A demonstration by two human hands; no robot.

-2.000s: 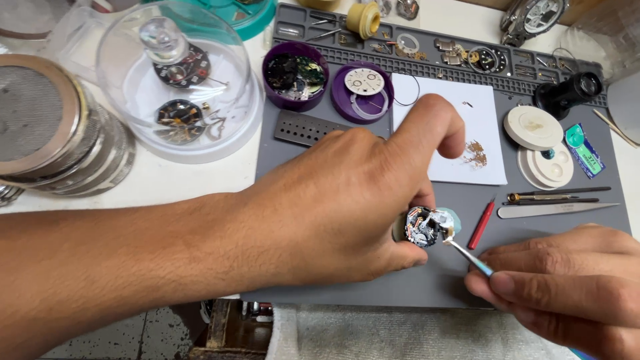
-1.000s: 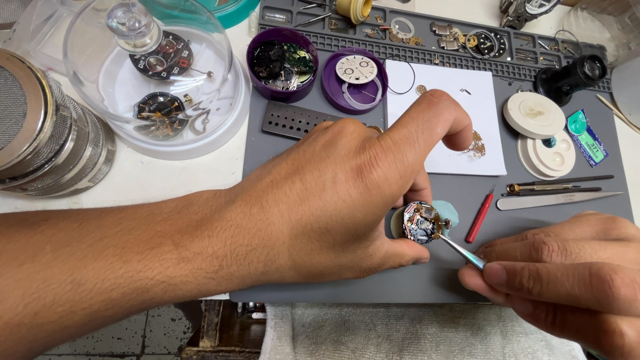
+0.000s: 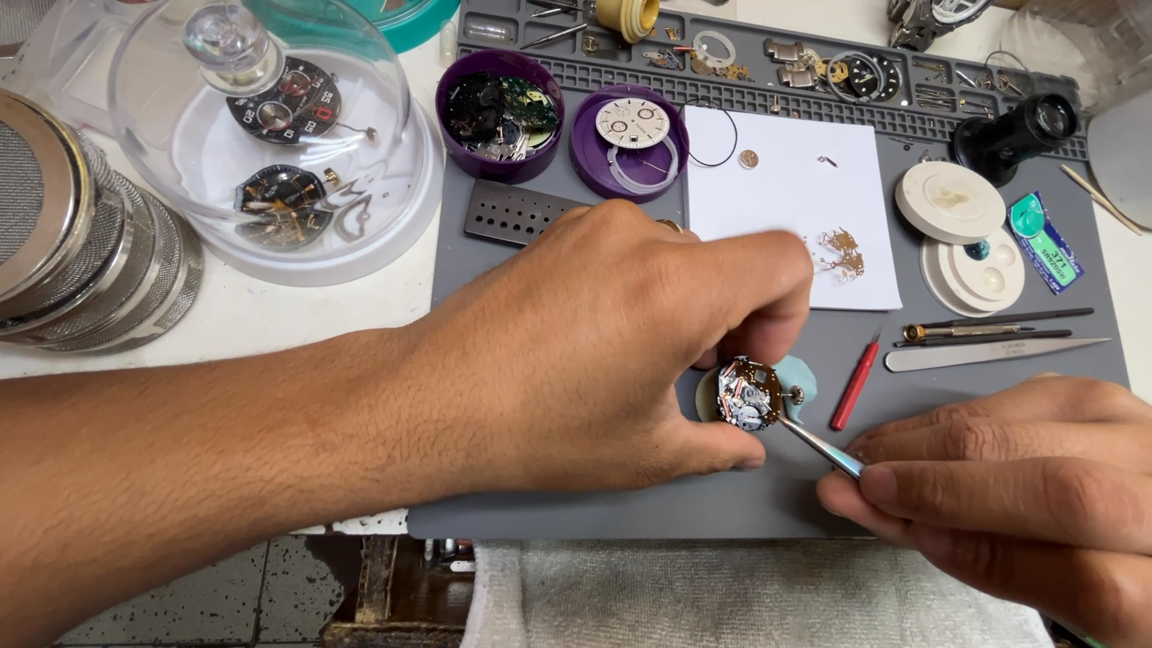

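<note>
My left hand [image 3: 621,351] grips a small round watch movement [image 3: 749,394] between thumb and fingers, just above the grey mat. Metal parts and a brown circuit show on the movement's upper face, and a small crown [image 3: 796,395] sticks out at its right. My right hand [image 3: 1008,486] holds metal tweezers [image 3: 823,447], whose tips touch the movement's lower right edge. Behind the crown lies a piece of blue-green putty [image 3: 797,378]. A red-handled pointed tool [image 3: 855,385] rests between the putty and my right hand.
White paper [image 3: 774,216] bears small brass parts [image 3: 841,254]. Purple containers [image 3: 576,135] and a clear dome [image 3: 261,135] with watch dials stand left. Right are a loupe [image 3: 1012,139], white round pots [image 3: 951,202] and spare tweezers [image 3: 994,353]. A towel [image 3: 720,594] hangs along the front edge.
The movement's upper face now shows a brown circuit more plainly, and the tweezer tips sit at its lower right edge. Both hands keep their hold.
</note>
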